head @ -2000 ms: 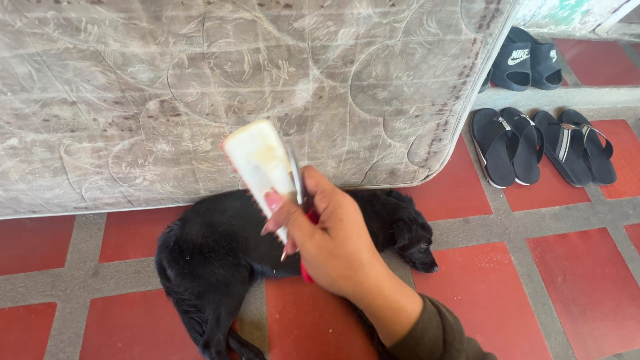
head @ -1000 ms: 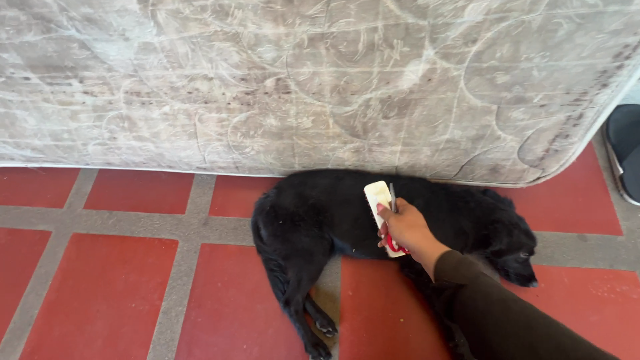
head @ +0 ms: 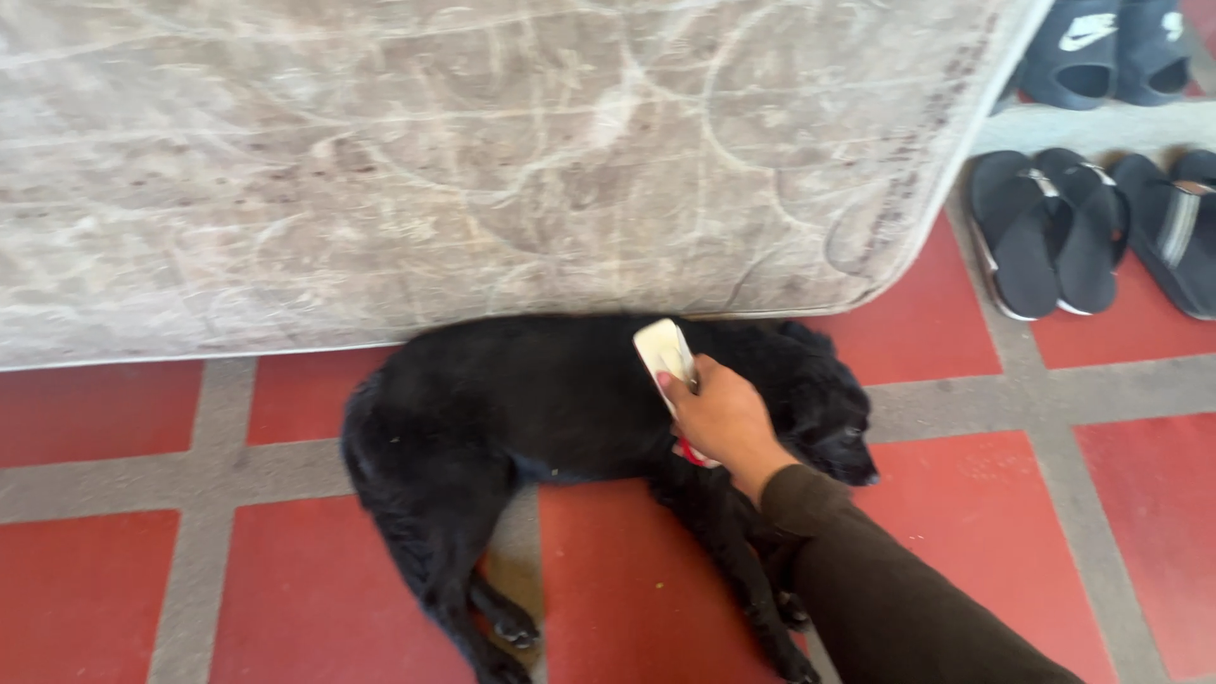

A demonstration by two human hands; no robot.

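Note:
My right hand (head: 727,413), in a dark sleeve, reaches in from the lower right. It is shut on a flat cream-white object (head: 664,353) with a rounded end; its kind cannot be told. Something red shows under the hand, and a thin edge lies along the object's right side. Right below the hand a black dog (head: 560,399) lies on its side, head to the right, legs toward me. Whether the object touches its coat cannot be told. My left hand is not in view.
A stained quilted mattress (head: 494,171) stands on edge behind the dog. Black flip-flops (head: 1016,233) and more sandals (head: 1173,228) lie at the right, with dark slides (head: 1069,57) on a step above. The floor has red tiles (head: 959,532) with grey strips.
Two seconds ago my right hand held the cream-white object higher in view, overlapping the mattress; now it is over the dog's chest and shoulder. The view has swung left, then back right.

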